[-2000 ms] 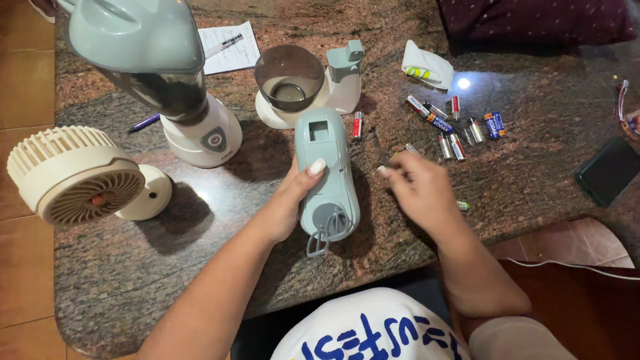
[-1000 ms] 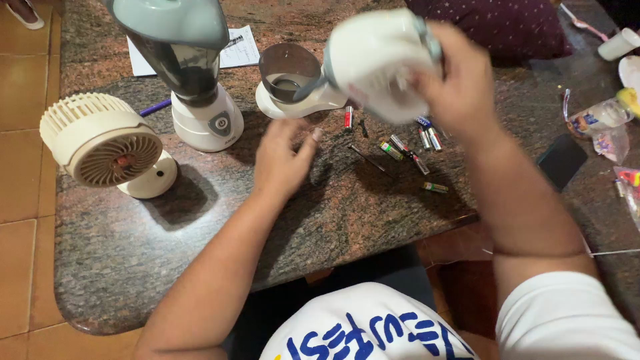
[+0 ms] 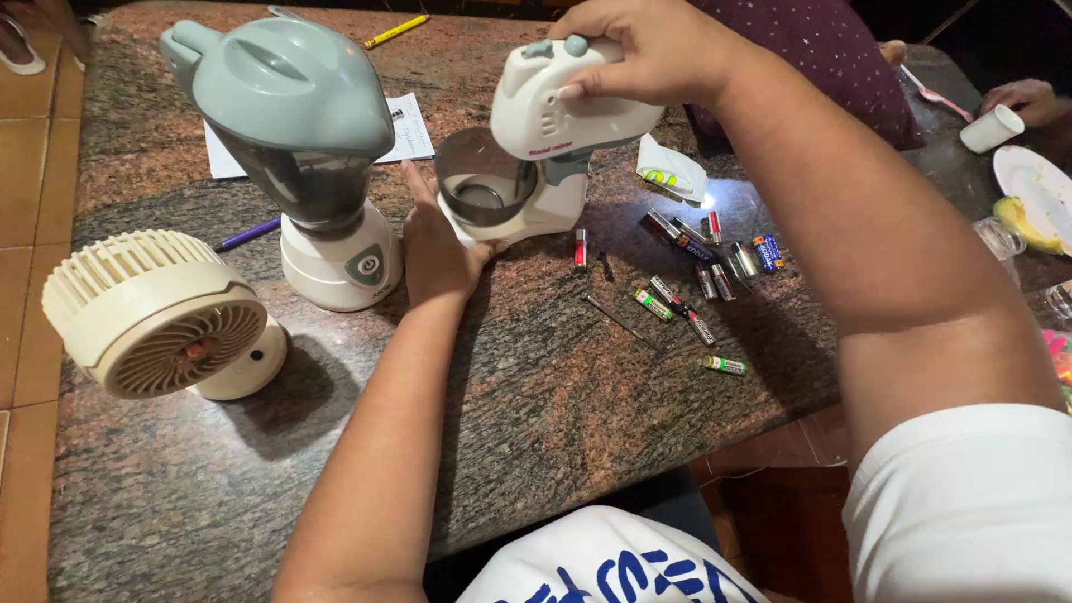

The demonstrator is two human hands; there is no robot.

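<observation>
My right hand (image 3: 641,54) grips the white and grey-green toy mixer head (image 3: 569,109) from above. The head sits over the grey mount of the white mixer base (image 3: 548,209), its front above the smoky clear bowl (image 3: 481,188). My left hand (image 3: 440,243) rests against the left front side of the base, fingers spread beside the bowl. Whether the head is locked on the mount, I cannot tell. In front of the base lie several loose batteries (image 3: 651,304), a small dark piece (image 3: 605,266) and a thin screwdriver (image 3: 624,322).
On the left stand a toy blender (image 3: 335,264) and a cream desk fan (image 3: 167,318), with a purple pen (image 3: 249,234) between. Behind are paper (image 3: 410,130) and a yellow marker (image 3: 398,32). At right are a starry dark cloth (image 3: 804,50), a plate (image 3: 1034,188) and another person's hand (image 3: 1028,100).
Two seconds ago my left hand held the mixer head with its underside up. It is now upright in my right hand over the base, and my left hand is at the base.
</observation>
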